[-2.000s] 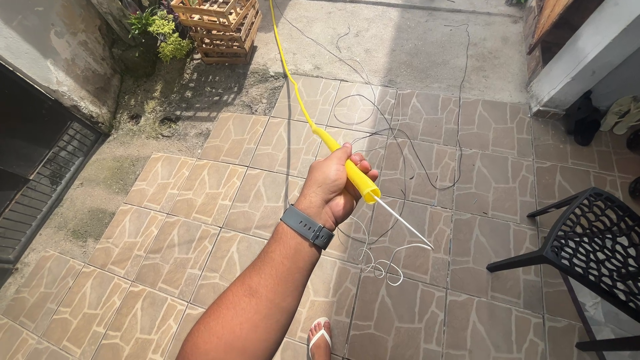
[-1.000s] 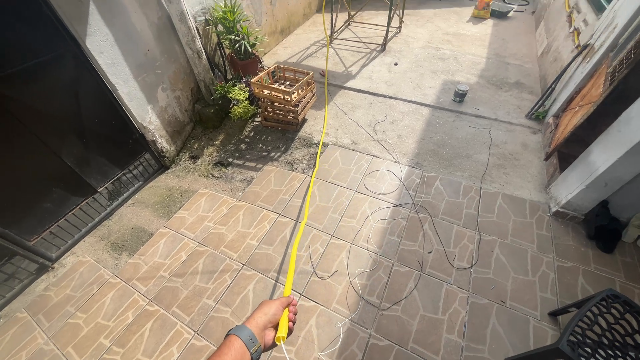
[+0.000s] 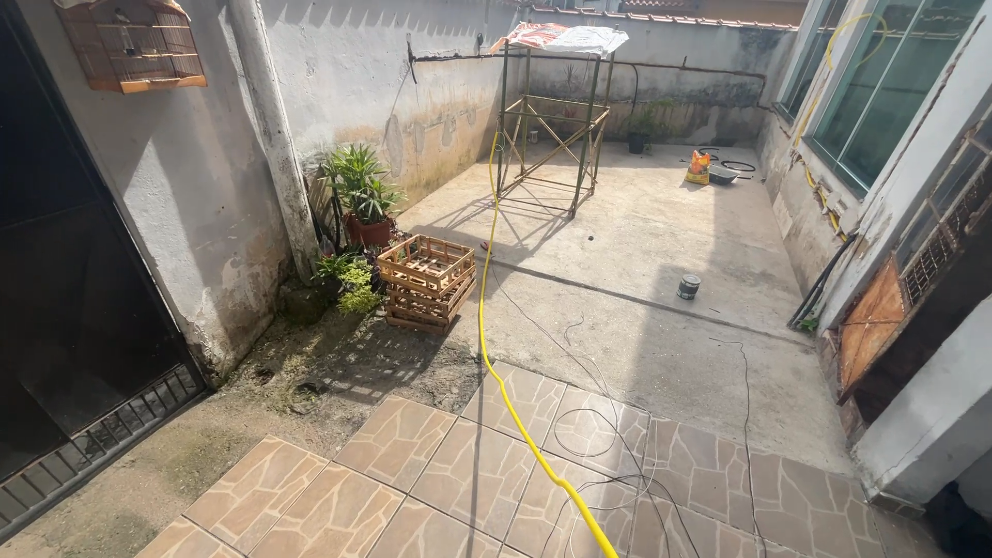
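Neither of my hands shows in the head view. A yellow corrugated conduit (image 3: 521, 422) runs from the bottom edge, over the tiles and past the crates, up to a metal frame (image 3: 580, 159) with sheeting on top. Its near end lies out of view, so what holds it is hidden. Thin dark wires (image 3: 748, 418) and a loop of thin wire (image 3: 585, 432) lie loosely on the tiled floor to the right of the conduit.
Stacked wooden crates (image 3: 426, 283) stand beside a potted plant (image 3: 370, 225) at the left wall. A can (image 3: 688, 287) sits on the concrete. Farther back are a bag (image 3: 697, 168) and a dark basin (image 3: 722, 176). A birdcage (image 3: 128, 46) hangs upper left.
The view has tilted up toward the yard. The hand wearing a watch, seen earlier gripping the conduit's end with a white wire coming out of it, has left the view.
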